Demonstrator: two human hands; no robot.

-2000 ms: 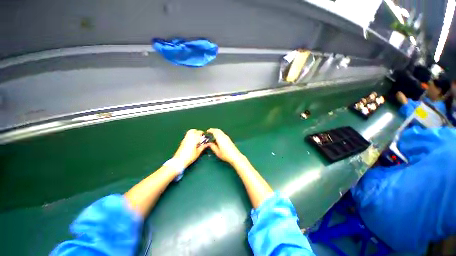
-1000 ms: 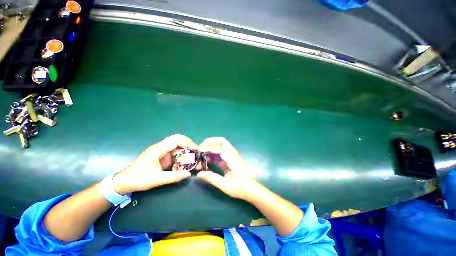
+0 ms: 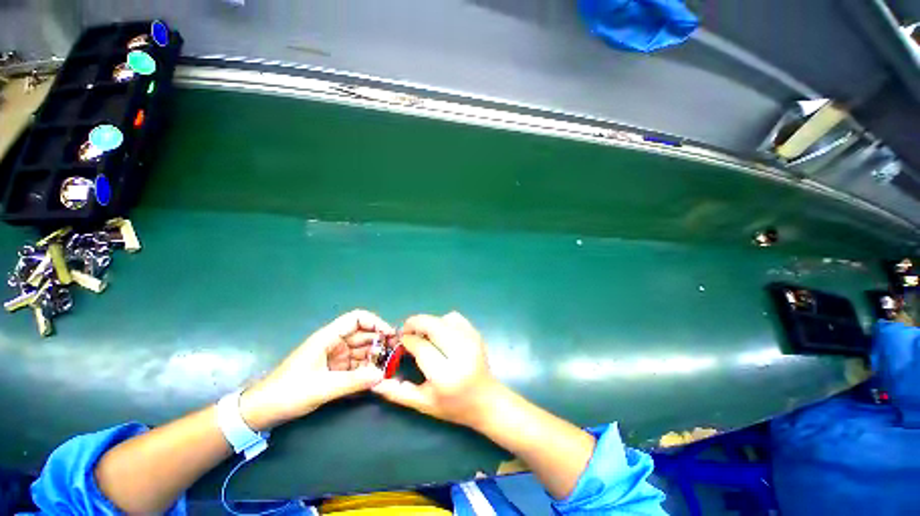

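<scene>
My left hand (image 3: 333, 363) and my right hand (image 3: 444, 365) meet low in the middle, above the green bench. My left hand holds a small silvery metal piece (image 3: 380, 352) at its fingertips. A thin red disc (image 3: 393, 362), seen nearly edge-on, is between the hands beside that piece, with my right fingertips on it. Fingers partly hide both, so whether they are joined cannot be told. A pale blue-white wrist strap (image 3: 238, 425) with a thin cord is on my left wrist.
At left, a black compartment tray (image 3: 61, 217) holds blue and teal discs, with a heap of metal fittings (image 3: 63, 264) below it. At right are another black tray (image 3: 822, 320), a small shiny part (image 3: 765, 238) and a person's blue sleeve (image 3: 893, 353). A blue cloth (image 3: 641, 22) hangs above.
The view has shifted slightly since one second ago. The metal piece has turned from face-on to a narrow angle, and red shows between my hands. Two seconds ago the camera looked farther right.
</scene>
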